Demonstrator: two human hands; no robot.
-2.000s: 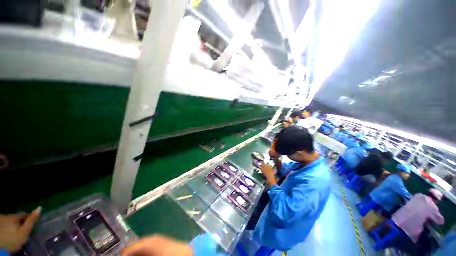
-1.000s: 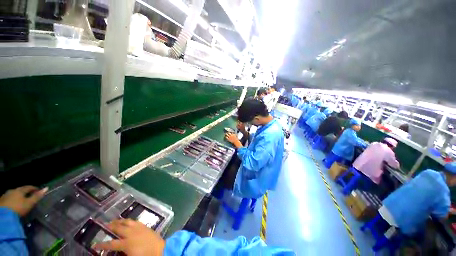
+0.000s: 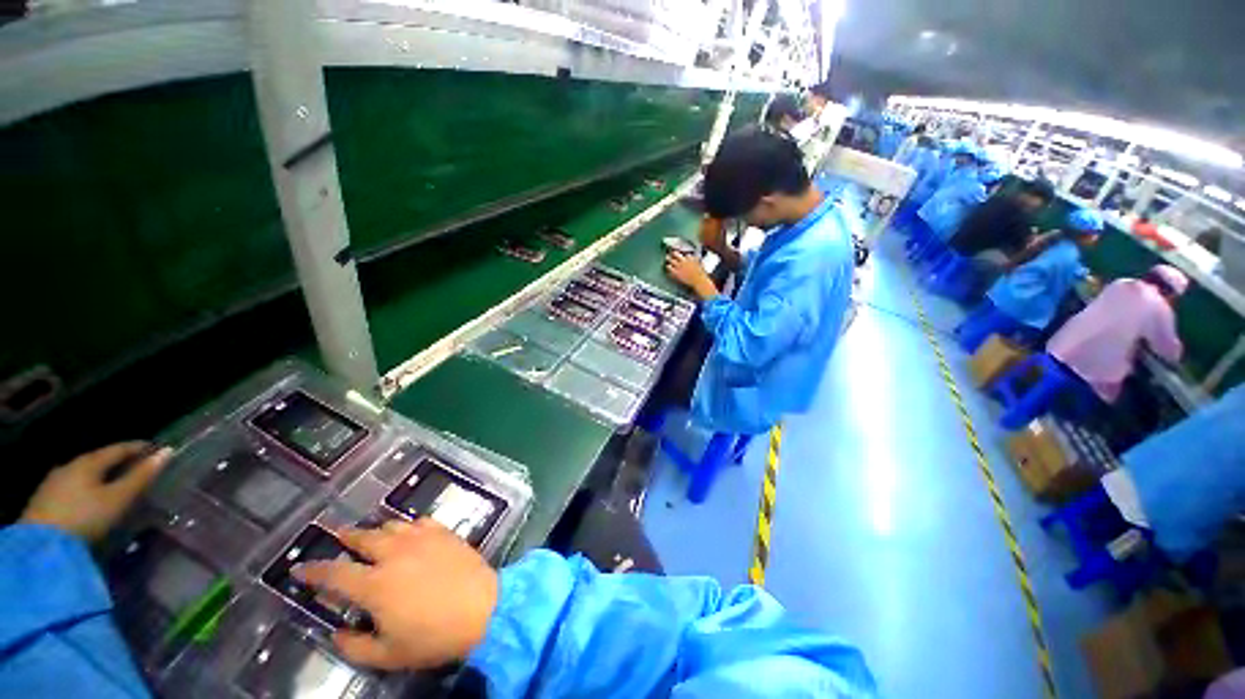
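Observation:
A clear blister tray (image 3: 508, 481) lies at the lower left on the green bench top, with flat black phone units in several pockets. One phone unit (image 3: 309, 430) sits in the upper pocket and another (image 3: 442, 503) in the right one. A bright green strip (image 3: 202, 613) lies near the tray's left middle. My right hand (image 3: 410, 585) rests with spread fingertips on a unit in a middle pocket; the fingers do not close round it. My left hand (image 3: 98, 494) is at the tray's upper left edge, thumb and fingers apart; whether it grips the rim is unclear.
A white post (image 3: 311, 205) stands just beyond the tray. Behind the white rail runs a dark green conveyor (image 3: 451, 294) with loose units. A neighbouring clear tray (image 3: 597, 393) holds several units. A person in a blue smock (image 3: 785, 307) works beside it; more people sit across the aisle.
The view has tilted down and shows more of the tray. My right hand, low at the tray's edge two seconds ago, is now over a middle pocket. My left hand stays at the left edge.

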